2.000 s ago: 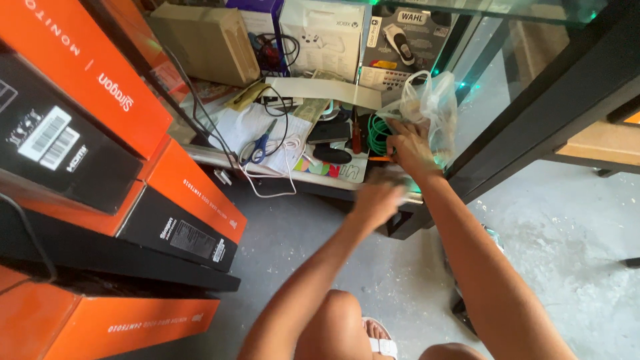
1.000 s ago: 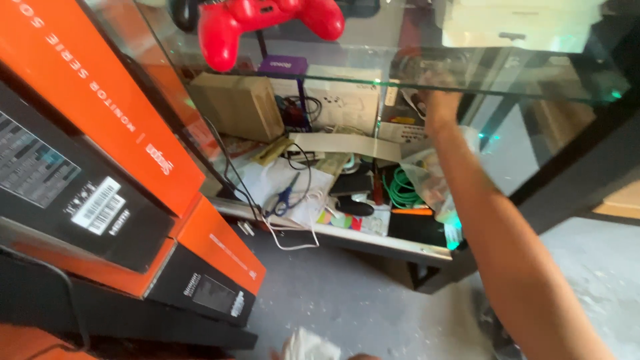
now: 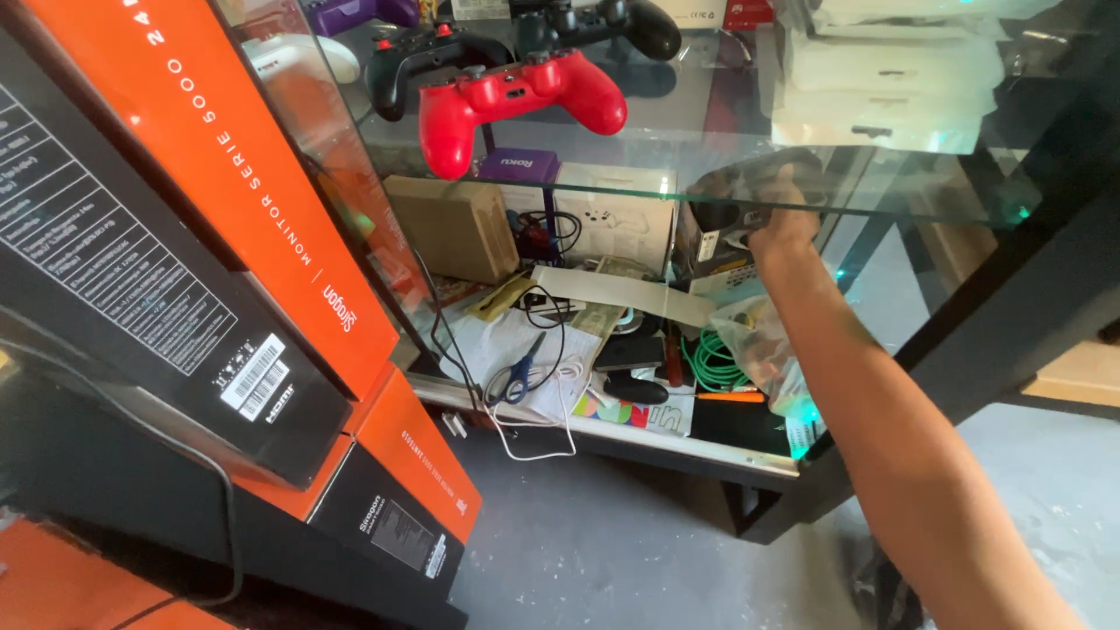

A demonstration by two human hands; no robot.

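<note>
My right hand (image 3: pixel 787 214) reaches into the lower level of the glass display case, behind the upper shelf's edge, and is seen partly through the glass. It touches the top of a dark printed box (image 3: pixel 713 236); its fingertips are too unclear to show whether they grip it. Below the hand lie a clear plastic bag (image 3: pixel 761 346) and a coil of green cable (image 3: pixel 713 360). Blue-handled scissors (image 3: pixel 518 374), a white cable (image 3: pixel 534 451) and an orange-handled screwdriver (image 3: pixel 731 396) rest nearer the front. My left hand is out of view.
A glass shelf (image 3: pixel 612 185) crosses above, holding a red game controller (image 3: pixel 525 101), darker controllers and white packages (image 3: pixel 884 96). Orange and black monitor boxes (image 3: pixel 254 219) are stacked at the left. A dark frame post (image 3: pixel 945 306) stands at the right. A cardboard box (image 3: pixel 455 226) sits inside.
Both hands were low by the case's front two seconds ago; the right has since moved up and deeper to the box, and the left has left the view. The view has shifted, showing more of the upper shelf.
</note>
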